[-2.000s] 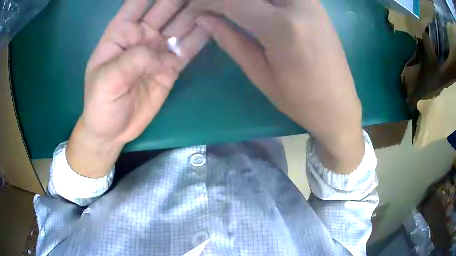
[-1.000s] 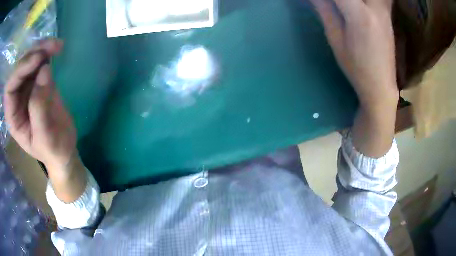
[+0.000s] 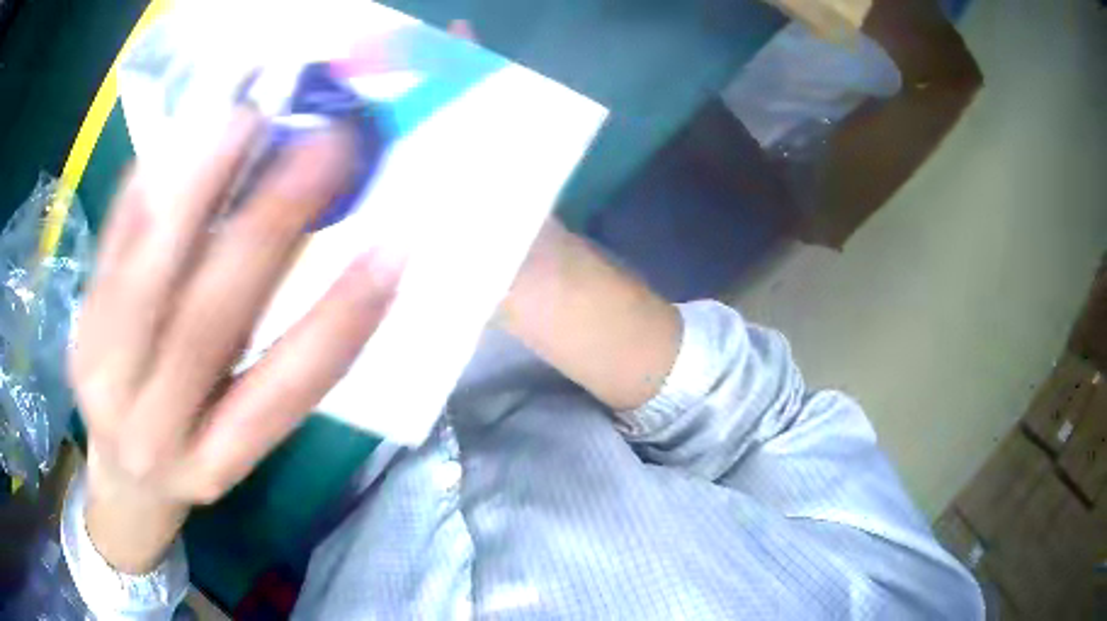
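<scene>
A white box or panel [image 3: 449, 231] with purple, teal and pink print is raised and tilted close to the camera. Its print is blurred, and I cannot tell whether it is open or closed. My left hand [image 3: 206, 328] lies over its left part with fingers spread across the face; whether it grips is unclear. My right hand [image 3: 546, 285] reaches behind the box from the right. Mostly the wrist shows, the fingers are largely hidden, and the hand appears to hold the box from behind.
The green bench mat [image 3: 583, 55] shows behind the box. A yellow strip [image 3: 91, 134] and crumpled clear plastic [image 3: 37, 303] are at the left. Brown cardboard [image 3: 898, 134] with clear plastic is at the upper right. More cartons [image 3: 1032, 522] stand at the lower right.
The white open box and shiny plastic on the mat are no longer seen there. A printed white box is now raised in front. My hands have come from far apart to this box, and the view has turned.
</scene>
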